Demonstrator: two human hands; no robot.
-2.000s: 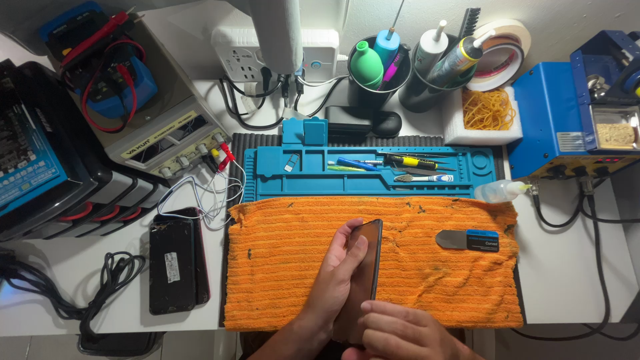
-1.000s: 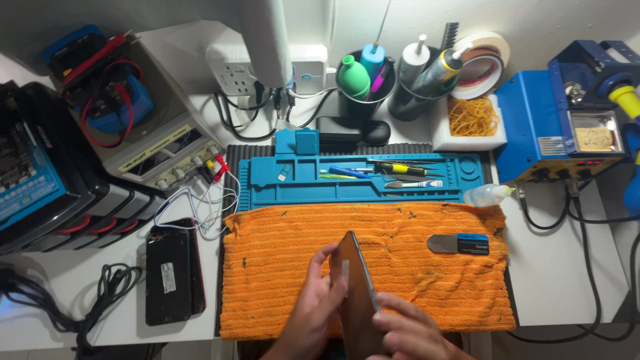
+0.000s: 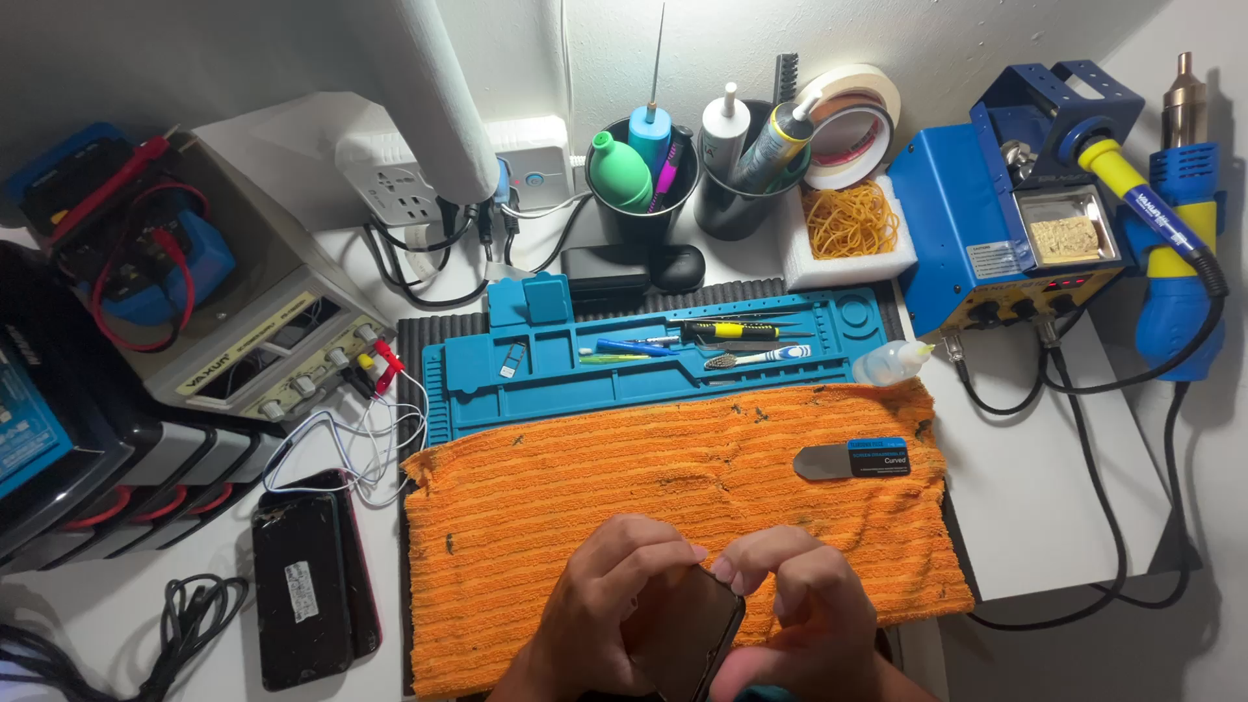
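Observation:
My left hand (image 3: pixel 609 595) grips a dark smartphone (image 3: pixel 682 624) by its left side, with fingertips on its top edge. The phone is tilted over the near part of an orange striped towel (image 3: pixel 585 487). At the phone's top right corner, my right hand (image 3: pixel 804 595) touches the edge with thumb and forefinger; whether it also bears the phone's weight is unclear. The phone's lower end is hidden by the hands and the frame edge. Beyond my right hand, a thin metal pry tool with a black and blue handle (image 3: pixel 877 458) lies on the towel.
Behind the towel lies a teal repair mat (image 3: pixel 585 390) with screwdriver, brush and tweezers, beside a clear bottle (image 3: pixel 892 363). Two phones (image 3: pixel 302 624) lie at left below a power supply (image 3: pixel 263 361). A blue soldering station (image 3: pixel 955 224) stands right, its cables (image 3: pixel 1102 487) hanging down.
My right hand has moved up to the phone's top corner, and my left fingers have shifted to its top edge. The phone is turned, with its face more toward the view.

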